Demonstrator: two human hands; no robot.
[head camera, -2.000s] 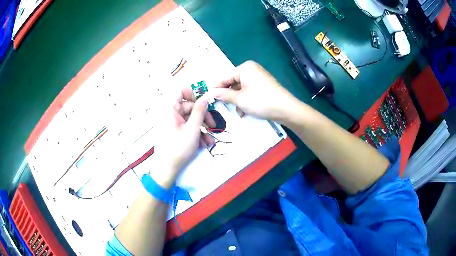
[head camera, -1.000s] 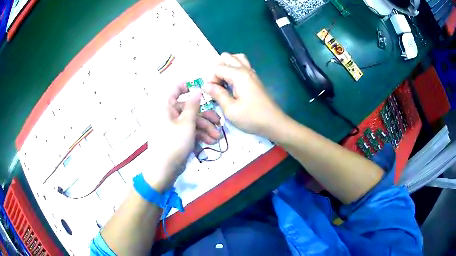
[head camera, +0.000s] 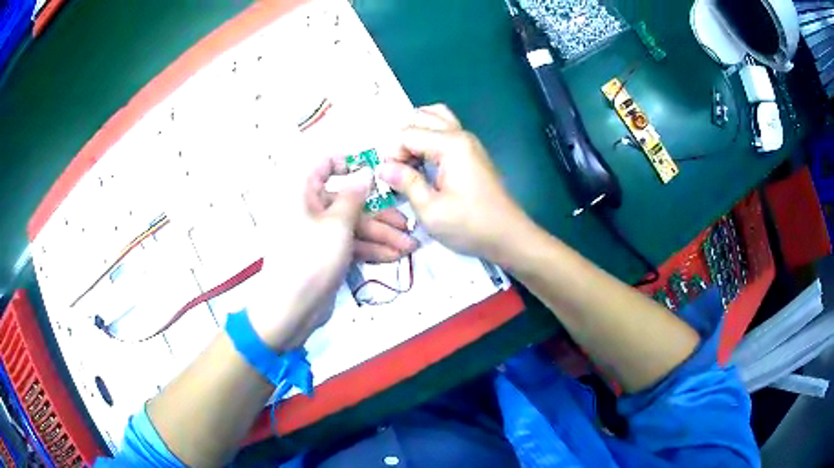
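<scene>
A small green circuit board (head camera: 382, 199) is held above the right part of the white back panel (head camera: 210, 174). My left hand (head camera: 334, 219) grips the board between thumb and fingers, palm turned up. My right hand (head camera: 448, 178) has its thumb and fingertips at the board's right side, at a small white part; the exact grip is hidden by the fingers. Thin dark and red wire leads (head camera: 389, 294) loop below my left fingers onto the panel. A blue strap (head camera: 261, 352) is round my left wrist.
A red ribbon cable (head camera: 219, 288) and thin wires lie on the panel, which has an orange-red border (head camera: 402, 366). Beyond are a black electric screwdriver (head camera: 576, 146), a yellow-orange board (head camera: 642, 132), a screw bag (head camera: 572, 26) and a white round device (head camera: 700, 32). A red board tray (head camera: 754, 274) is at right.
The green board is turned slightly and both hands have closed in around it. The wire leads have shifted below my left hand. The camera view has moved a little.
</scene>
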